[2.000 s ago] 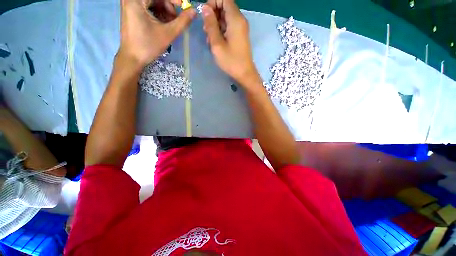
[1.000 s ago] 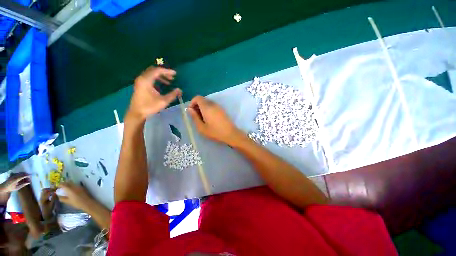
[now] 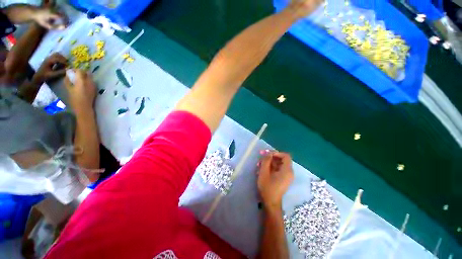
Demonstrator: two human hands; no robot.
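My left hand [image 3: 305, 6] is stretched far out over the belt to the near rim of a blue bin [image 3: 332, 48]. It is cut off by the top edge, so its fingers and anything in them cannot be told. The bin holds many yellow parts [image 3: 377, 45] on a whitish sheet. My right hand [image 3: 275, 177] rests over the bench edge with curled fingers; whether a small part is between them is unclear. A small pile of white parts [image 3: 217, 171] lies left of it, and a larger white pile [image 3: 316, 222] lies to its lower right.
The green belt [image 3: 314, 121] carries single pale parts [image 3: 357, 136]. Narrow strips [image 3: 248, 152] cross the bench covering. At left, a neighbour's hands [image 3: 81, 83] are beside a yellow heap [image 3: 83, 55]. Another blue bin [image 3: 137, 10] stands at the top left.
The view has turned. My left hand has moved from the bench's far edge out across the belt to the blue bin. My right hand has stayed near the bench's far edge.
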